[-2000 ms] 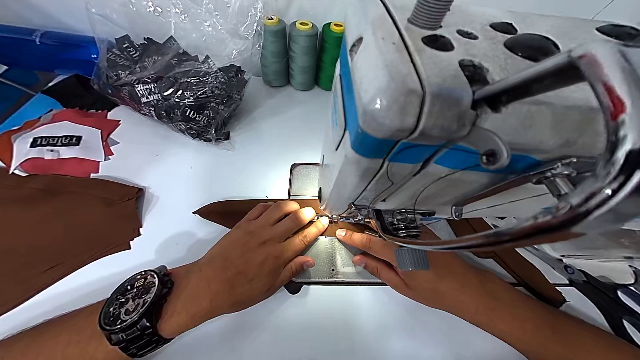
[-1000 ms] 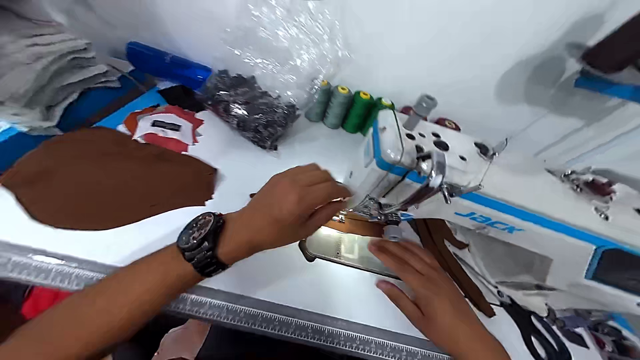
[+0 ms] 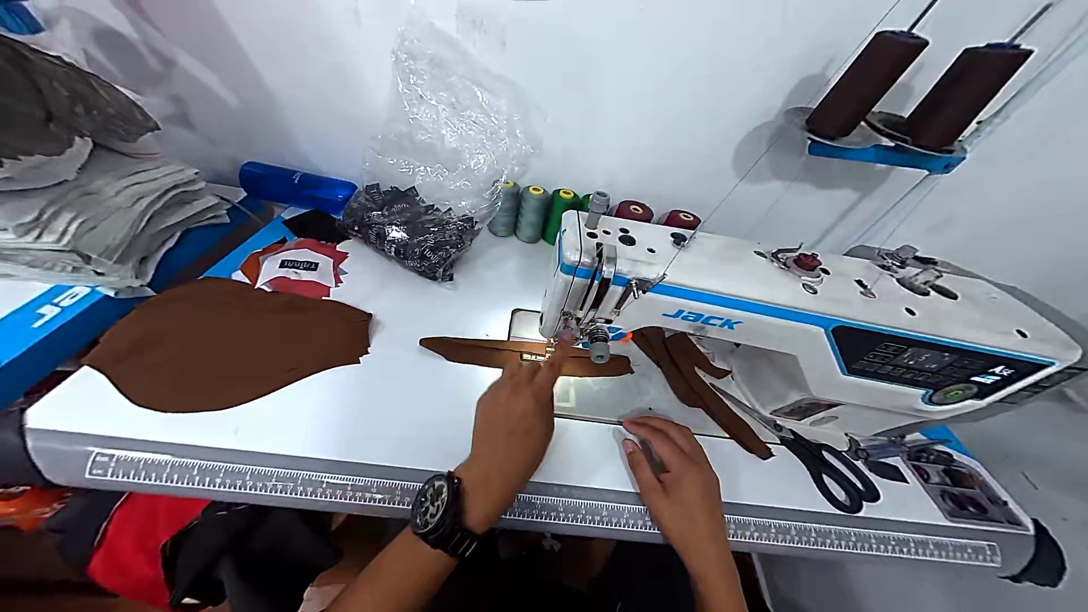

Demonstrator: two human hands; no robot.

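Observation:
A narrow brown fabric strip (image 3: 472,350) lies across the needle plate of a white and blue Jack sewing machine (image 3: 722,297). My left hand (image 3: 518,408), a black watch on its wrist, reaches to the needle area; its fingertips are over the strip and near the presser foot, and whether they grip anything is hard to tell. My right hand (image 3: 671,467) rests at the front edge of the metal plate with its fingers apart and nothing held. More brown strips (image 3: 701,391) lie under the machine arm, right of the needle. A large brown fabric piece (image 3: 229,344) lies flat at the left.
Black-handled scissors (image 3: 829,472) lie right of the strips. Behind stand thread cones (image 3: 533,212) and a plastic bag of black labels (image 3: 412,229). Red and white pieces (image 3: 297,268) and stacked grey fabric (image 3: 110,221) are at the left. A ruler (image 3: 255,486) runs along the front edge.
The view has pulled back widely. Both hands were on the fabric at the needle two seconds ago; my right hand has since moved off it toward the table's front edge.

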